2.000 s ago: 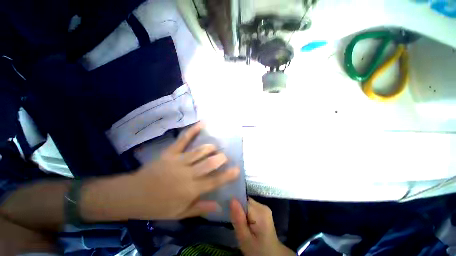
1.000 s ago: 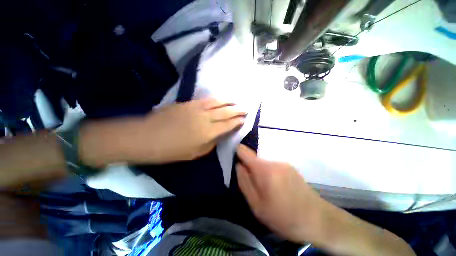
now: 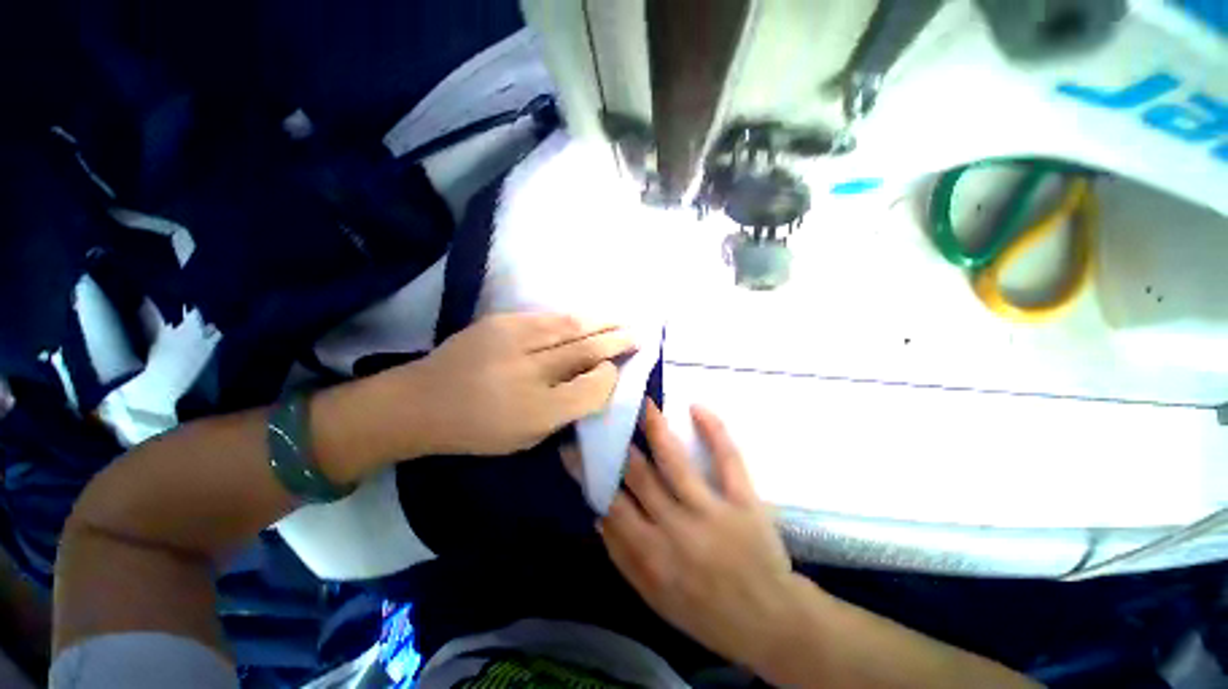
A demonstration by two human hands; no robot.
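Observation:
White pocket cloth (image 3: 532,256) lies on navy cloth (image 3: 498,498) left of and below the needle area; its upper part is overexposed. The presser foot area (image 3: 669,202) is bright and its contact with the cloth cannot be told. My left hand (image 3: 532,384) lies flat on the white cloth, fingers towards the right edge. My right hand (image 3: 694,518) is at the lower right edge, fingers spread over a narrow white point of cloth and the navy edge. The fingertips are partly hidden, so a pinch cannot be made out.
The white sewing machine head (image 3: 1145,101) with blue lettering is at the top right. Scissors with green and yellow handles (image 3: 1030,249) rest on the bed. A grey knob (image 3: 761,263) is right of the foot. Navy garments (image 3: 202,256) are heaped left. A ruler strip (image 3: 929,549) edges the table.
The pale grey piece under my hands earlier is replaced in view by white cloth over navy. Since the last frame, my right hand's fingers have spread; my left hand stays on the cloth.

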